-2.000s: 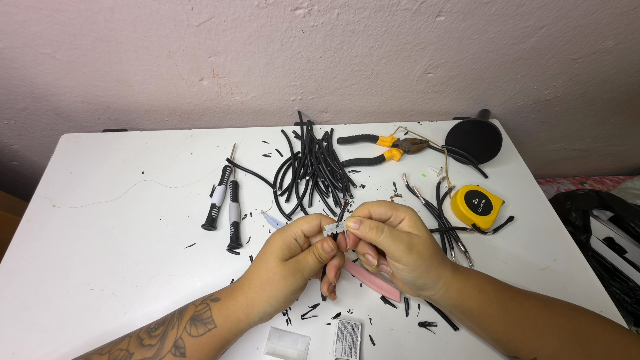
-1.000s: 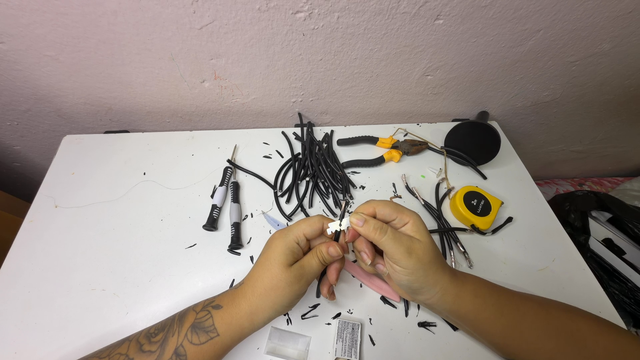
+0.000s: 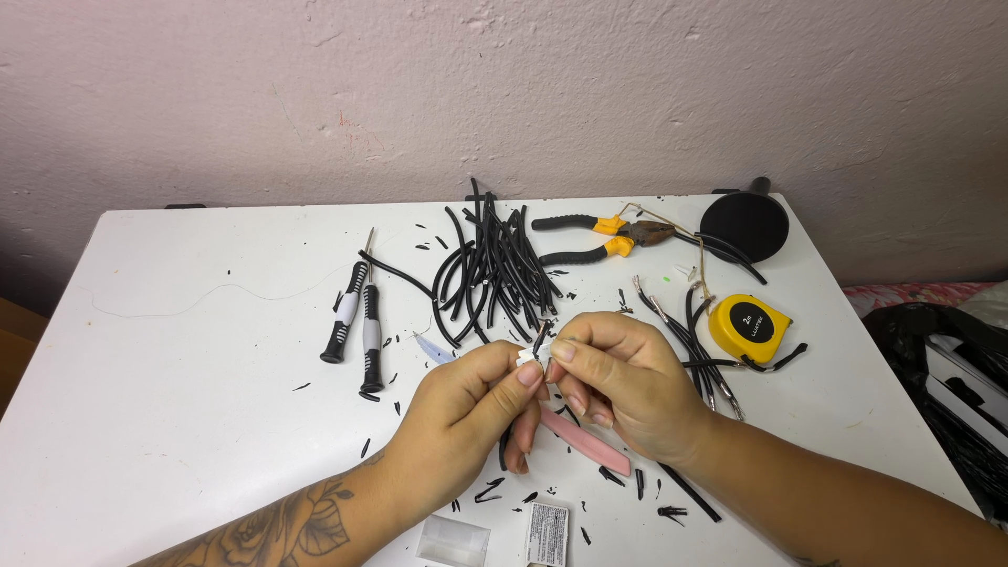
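My left hand (image 3: 480,409) pinches a short black cable (image 3: 542,339) near its upper end; the cable's lower part comes out below the fingers. With thumb and forefinger, my right hand (image 3: 622,378) holds a small white piece (image 3: 534,354), perhaps paper or a blade, against the cable end. Fingertips of both hands nearly meet there. Behind them lies a pile of cut black cables (image 3: 496,268). A pink plastic handle (image 3: 587,442) rests under my right hand, and a pale blue piece (image 3: 433,348) shows beside my left.
Two screwdrivers (image 3: 371,339) lie at left. Combination pliers (image 3: 606,238), a black round object (image 3: 744,224), stripped cables (image 3: 685,339) and a yellow tape measure (image 3: 744,327) are at the back right. Near the front are a printed small box (image 3: 546,534), a clear plastic case (image 3: 453,542) and black scraps.
The small white piece between my fingers has shifted and turned at the cable end. Both hands stay in nearly the same place.
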